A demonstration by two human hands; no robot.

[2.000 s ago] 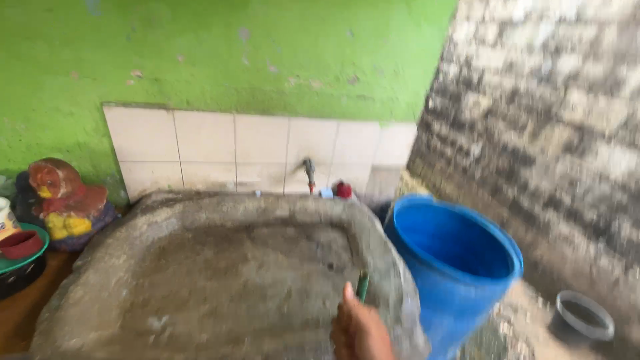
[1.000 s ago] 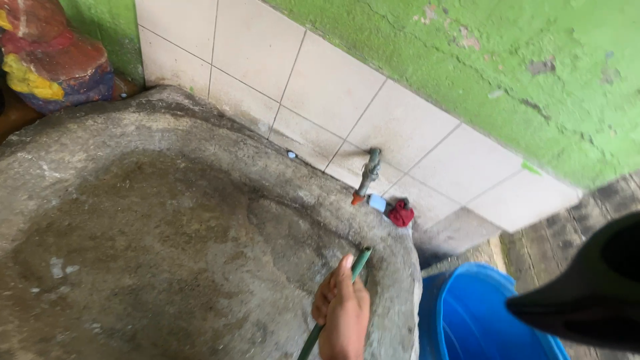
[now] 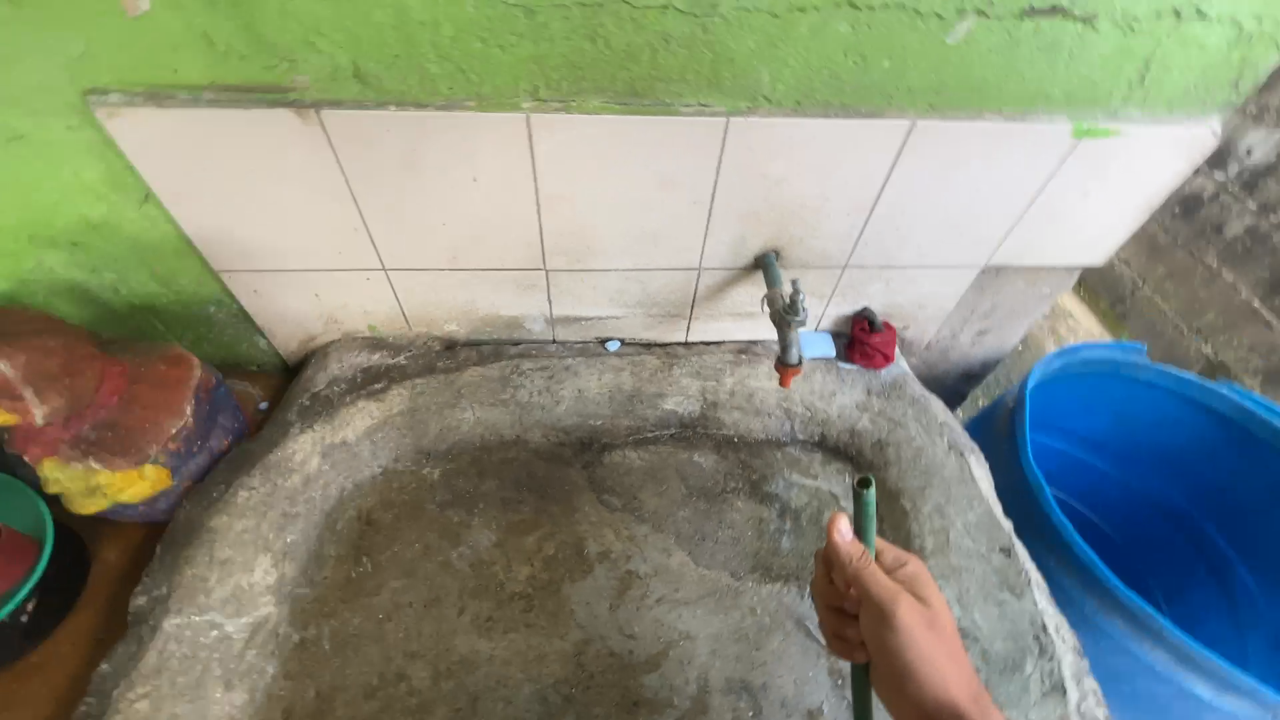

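Observation:
My right hand is closed around a green hose near its open end, which points up over the right side of a rough concrete basin. Above and a little left of that end, a metal tap with an orange-red spout tip sticks out from the tiled wall. The hose and the tap are apart. Beside the tap, on the basin's back rim, lie a light blue piece, perhaps soap, and a dark red bundled cloth. My left hand is out of view.
To the right of the basin stands a large blue plastic barrel, open at the top. A painted lumpy figure and a green-rimmed container are at the left. White tiles cover the wall behind the basin.
The view has turned and come closer to the tap. A dark object at the right edge one second ago no longer shows. My right hand still holds the hose.

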